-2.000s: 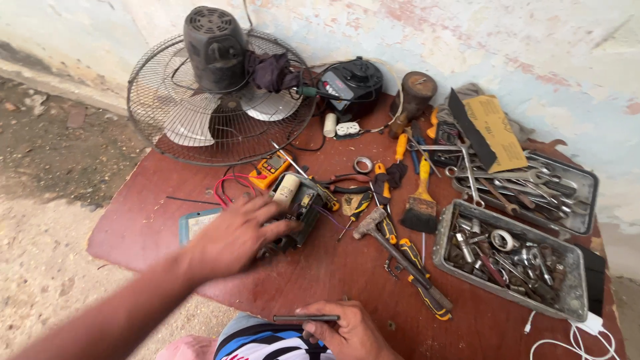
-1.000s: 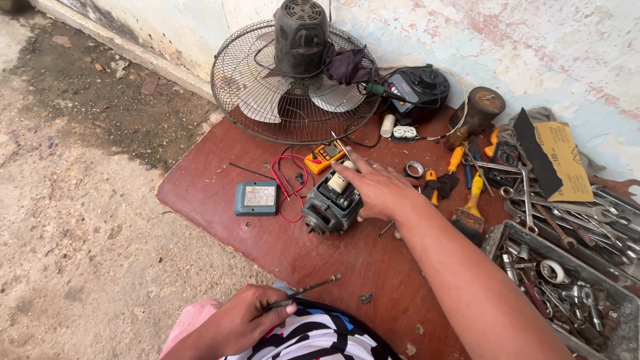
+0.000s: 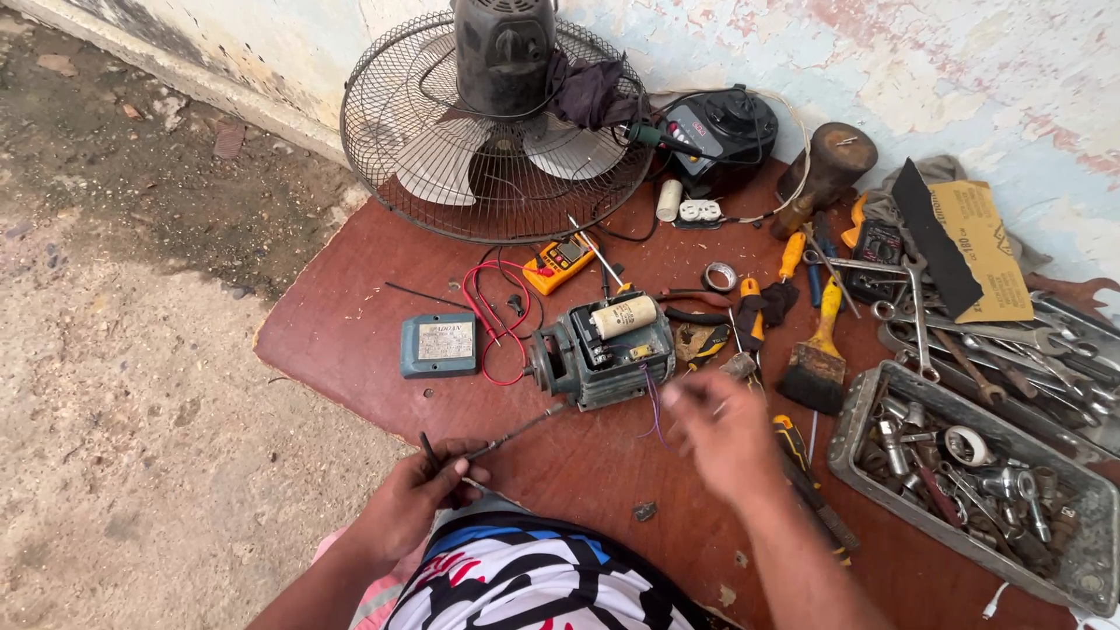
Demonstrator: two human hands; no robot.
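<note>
My left hand (image 3: 437, 477), at the table's front edge, grips a thin dark metal rod (image 3: 516, 431) whose far end points at the motor; a second short dark piece sticks up between the fingers. My right hand (image 3: 722, 429) hovers just right of the electric motor (image 3: 604, 350), blurred, fingers partly curled; whether it holds something small is unclear. The motor's terminal box is uncovered, showing a cream cylindrical capacitor (image 3: 625, 317) and terminals. Purple wires (image 3: 651, 398) hang from its right side. Left of it lies a blue-grey cover (image 3: 437, 346) with a label.
A yellow multimeter (image 3: 558, 262) with red leads lies behind the motor, below a caged fan (image 3: 494, 157). To the right are a paintbrush (image 3: 815, 363), a tape roll (image 3: 719, 276), a hammer, pliers, wrenches (image 3: 919, 315) and a metal tray (image 3: 980, 542) of sockets.
My right hand has left the motor's top and come back to its right side. My left hand keeps the rod, its far end now close to the motor.
</note>
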